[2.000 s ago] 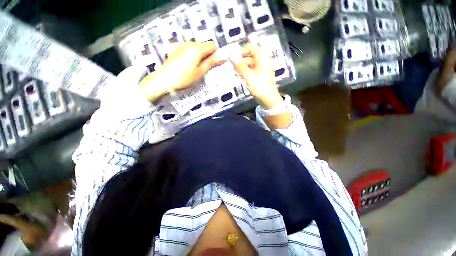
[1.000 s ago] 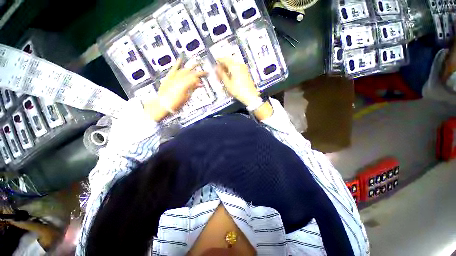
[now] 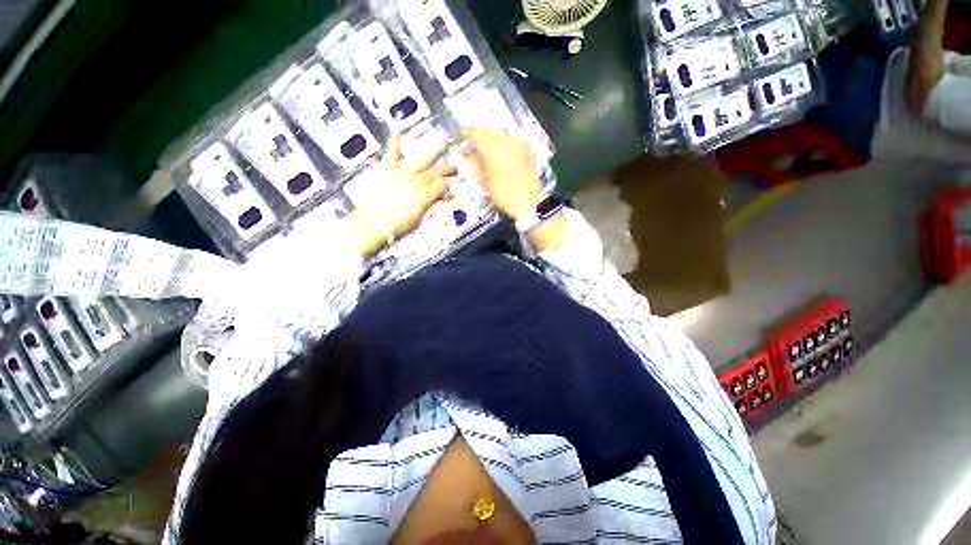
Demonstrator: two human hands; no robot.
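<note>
A clear blister tray (image 3: 183, 170) lies tilted on the bench in front of me. Its back row holds several white oblong devices (image 3: 327, 109), each with a dark oval near one end. My left hand (image 3: 402, 194) lies over the near row with its fingers spread; whether it touches a device is unclear. My right hand (image 3: 500, 168) is over the right part of the near row with its fingers bent; its fingertips are blurred against white, so I cannot tell if it holds anything. My hands and sleeves hide much of the near row.
A printed label strip (image 3: 96, 261) runs in from the left to a roll (image 3: 202, 357) by my left sleeve. Filled trays stand at left (image 3: 66, 346) and right (image 3: 735, 75). Tweezers (image 3: 545, 87), a cream fan (image 3: 562, 13), a brown carton (image 3: 676, 229) and red crates (image 3: 818, 343) are at the right.
The view has shifted, and the tray appears further left. Compared with two seconds ago, my hands have moved apart from fingertips nearly together, and the label roll is uncovered.
</note>
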